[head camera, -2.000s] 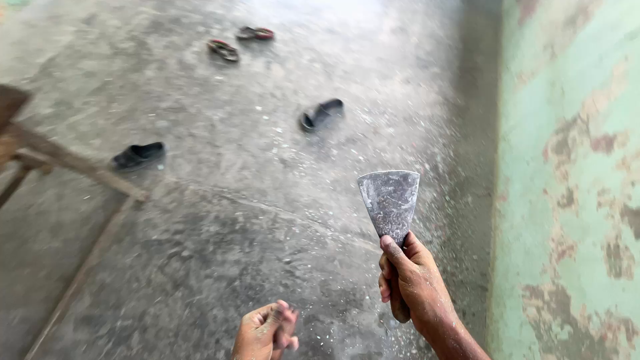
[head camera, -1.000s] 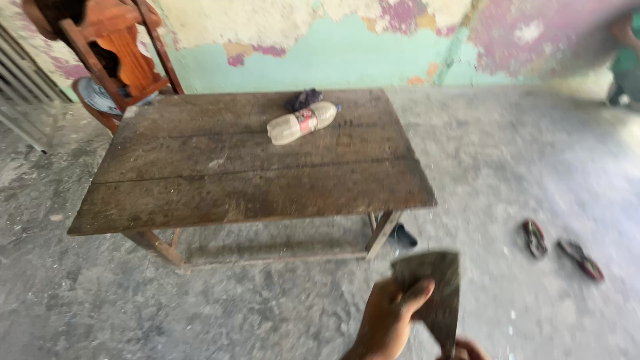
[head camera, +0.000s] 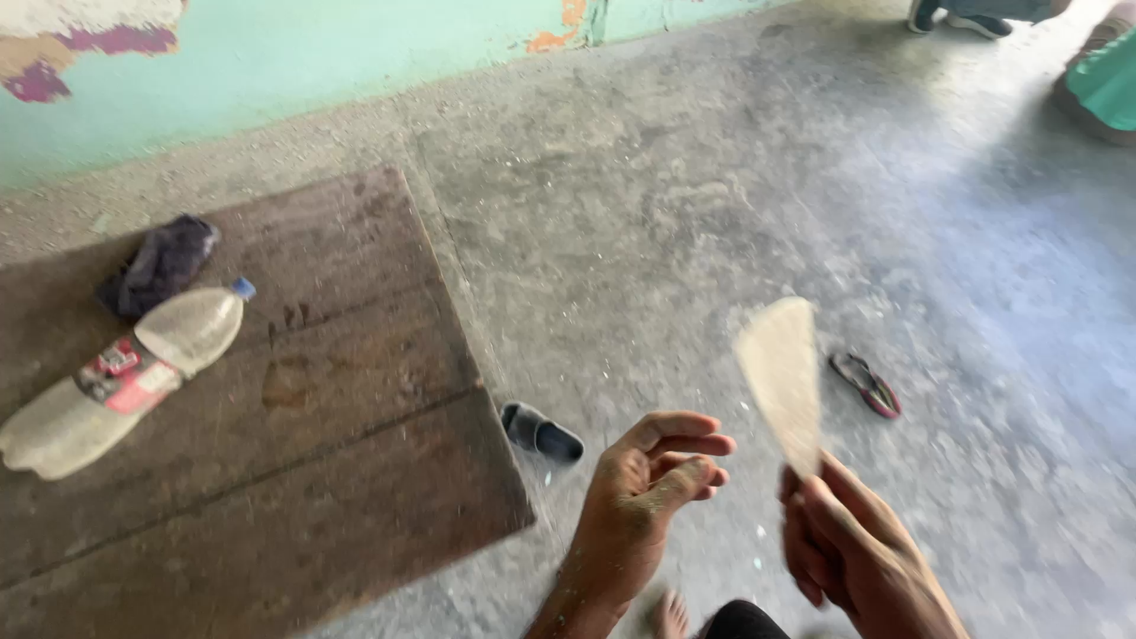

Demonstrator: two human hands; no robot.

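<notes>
My right hand (head camera: pixel 856 550) grips the handle of a flat scraper (head camera: pixel 785 373), whose wide blade points up and catches the light. Just left of it is my left hand (head camera: pixel 643 501), its fingers loosely curled and apart, with nothing in it. At the left, a plastic bottle (head camera: pixel 67 426) with a blue cap and a red label lies on its side on a wooden table (head camera: pixel 373 497). A dark crumpled cloth (head camera: pixel 164 262) lies beside the bottle. The scraper's handle is mostly hidden in my fingers.
A dark slipper (head camera: pixel 541 433) lies on the concrete floor by the table's right edge, and a sandal (head camera: pixel 865 383) lies beyond the scraper. Peeling green wall (head camera: pixel 293 53) runs behind the table. At the top right are a person's shoes (head camera: pixel 976 22) and a green garment (head camera: pixel 1105 84).
The view has swung far, bringing the table and bottle nearer. One second ago my left hand was at the scraper's blade; now it is apart from the tool, which my right hand holds.
</notes>
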